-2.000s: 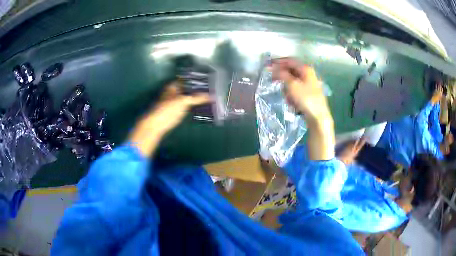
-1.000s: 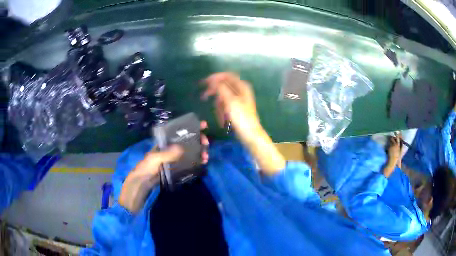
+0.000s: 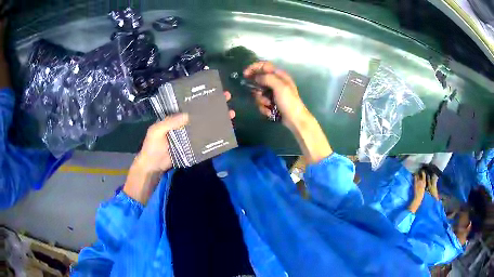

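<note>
My left hand (image 3: 157, 143) holds a fanned stack of dark grey manuals (image 3: 203, 116) with white print and pale edges, tilted up in front of my chest. My right hand (image 3: 273, 92) is over the green surface to the right of the stack, fingers curled around a small shiny black bundle (image 3: 274, 112), likely a coiled cable, partly hidden by the fingers. Loose black cable bundles (image 3: 143, 59) lie heaped behind and left of the stack. A large clear poly bag full of black bundles (image 3: 81, 97) lies at the left.
A second small pile of manuals (image 3: 352, 93) lies on the green bench (image 3: 319, 48), beside a flat clear poly bag (image 3: 387, 116). Dark flat pieces (image 3: 457, 127) lie farther right. Workers in blue smocks are at the right (image 3: 428, 227) and left edge (image 3: 21, 167).
The stack in my left hand is raised and fanned, its top face turned to view. My right hand is now curled around a black bundle. The view has shifted, moving the bench items rightward.
</note>
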